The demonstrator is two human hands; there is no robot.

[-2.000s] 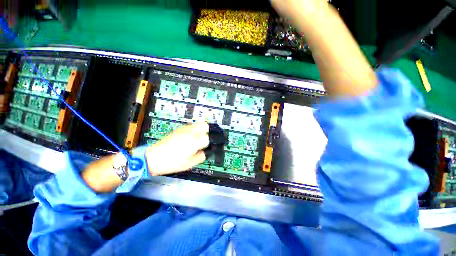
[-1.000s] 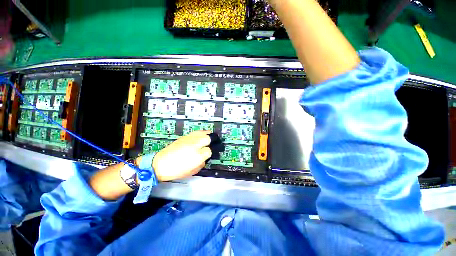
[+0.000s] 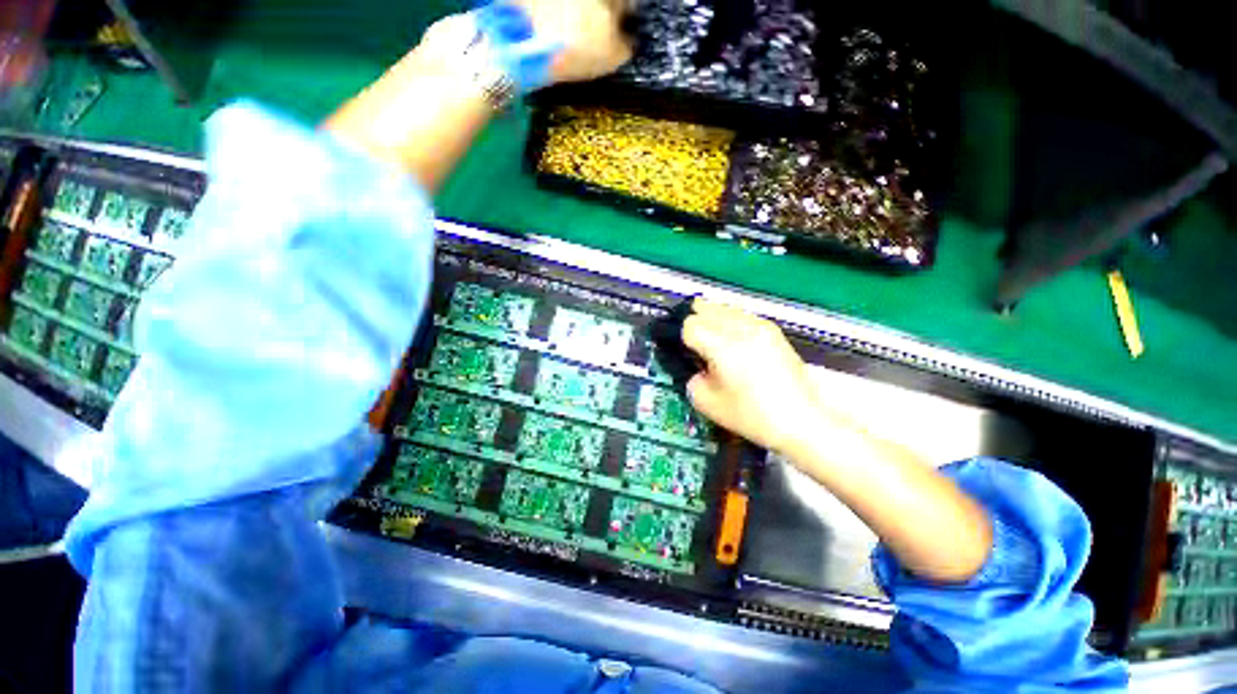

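Note:
The black pallet [image 3: 448,532] lies on the conveyor and holds rows of green circuit boards [image 3: 547,502]. My right hand [image 3: 739,366] is over the pallet's upper right corner, its black-covered fingertips down at a board there; whether they hold a part is hidden. My left hand [image 3: 577,38] is at the top edge, at the left side of the bin with silver-grey components [image 3: 733,52]. It is blurred and partly cut off, its fingertips hidden. A light blue strap and a metal watch are on my left wrist.
Yellow components [image 3: 638,160] and brown-coppery components [image 3: 841,203] lie in the nearer bins on the green mat [image 3: 482,190]. Other pallets are at far left [image 3: 82,258] and far right [image 3: 1187,556]. A bright metal plate [image 3: 828,522] shows beside the pallet. A yellow stick [image 3: 1125,315] lies right.
My left hand has left the pallet and reached up to the bins. My right hand, out of view before, has come down to the pallet's upper right. The view has shifted and tilted.

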